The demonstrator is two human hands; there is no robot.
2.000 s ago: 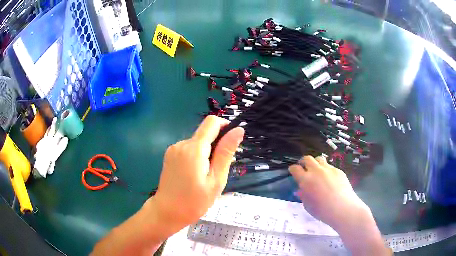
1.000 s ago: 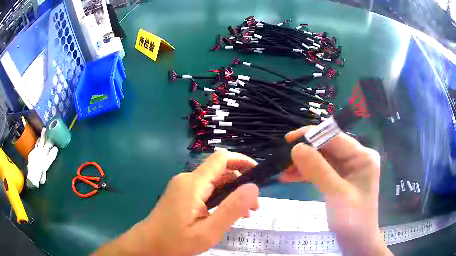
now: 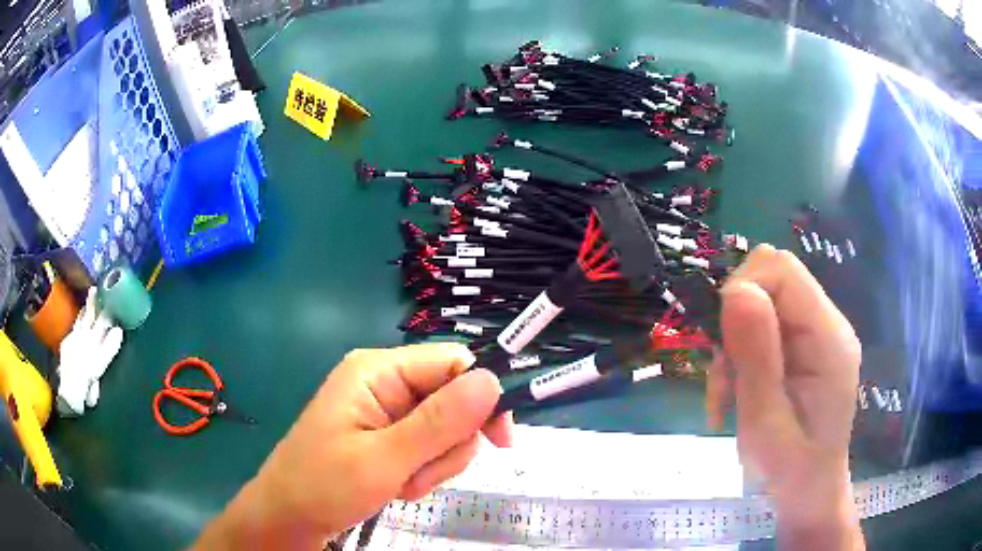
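My left hand (image 3: 404, 414) is closed on two black-sleeved wire harnesses below their white printed labels (image 3: 531, 323). One dark connector housing (image 3: 629, 235) stands up in front of the main pile, with red lead wires (image 3: 595, 254) fanning into it. The second harness's label (image 3: 565, 377) lies lower, and its red leads and dark connector end are blurred near my right hand. My right hand (image 3: 784, 344) has curled fingers beside that connector; whether it grips it is unclear. The main harness pile (image 3: 474, 253) lies behind.
A second harness pile (image 3: 598, 92) lies farther back. A steel ruler (image 3: 603, 522) and white paper (image 3: 646, 463) are along the near edge. Orange-handled snips (image 3: 188, 396), white gloves (image 3: 88, 361), a blue bin (image 3: 210, 199) and a yellow sign (image 3: 320, 106) are at left.
The harnesses have been drawn left and down, and their connector ends now spread apart. My left hand holds near the labels. My right hand has left the labels and moved right.
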